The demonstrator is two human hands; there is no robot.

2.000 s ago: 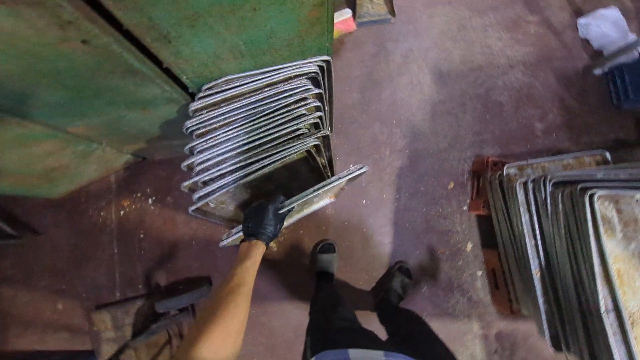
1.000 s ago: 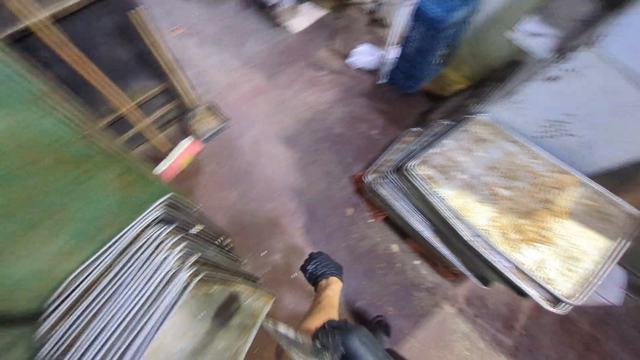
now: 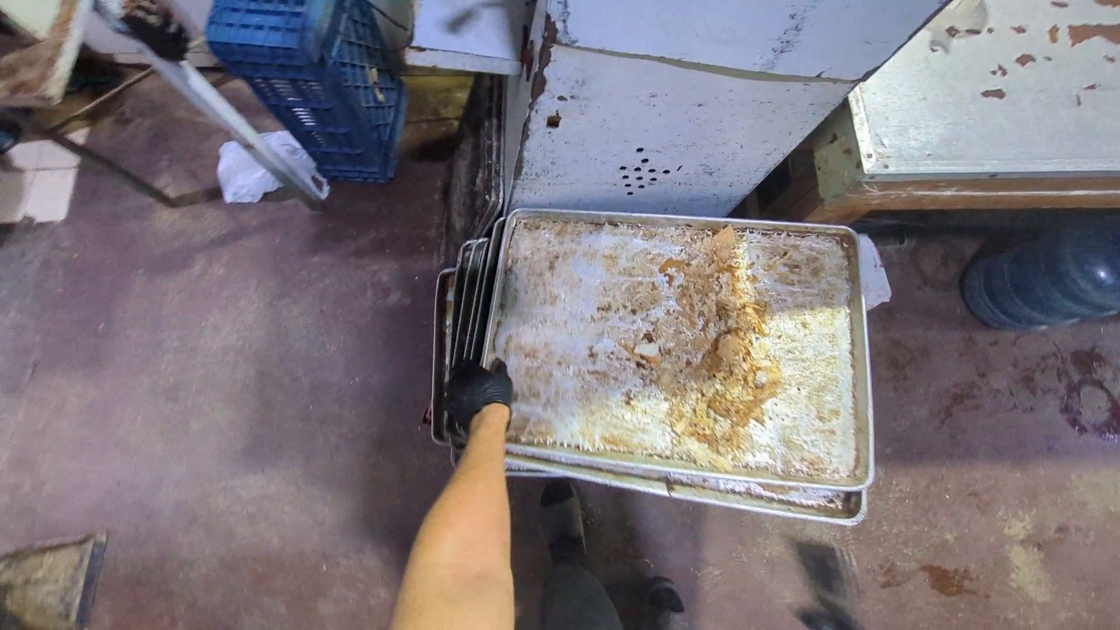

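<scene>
My left hand [image 3: 479, 390], in a black glove, grips the left rim of a large metal baking tray [image 3: 569, 324], with its thumb at the tray's edge. The tray lies face up on a stack, its surface stained and covered in brown and yellowish crumbs and residue. Another tray's rim [image 3: 770, 503] shows beneath its near edge. Several more trays [image 3: 470, 302] stick out on the left, tilted and close together, partly behind my fingers. What supports the stack is hidden. My right hand is not in view.
Beyond the trays stands a worn white metal cabinet [image 3: 682, 131]. Blue plastic crates [image 3: 341, 105] and a white plastic bag [image 3: 262, 166] are at upper left. A metal-topped table [image 3: 989, 105] and a blue water bottle [image 3: 1041, 280] stand right. A blurred dark object [image 3: 822, 569] is at lower right.
Two seconds ago my left hand held trays beside the green panel; one second ago it was away from them. Now it grips a tray in the other stack. The view has swung right.
</scene>
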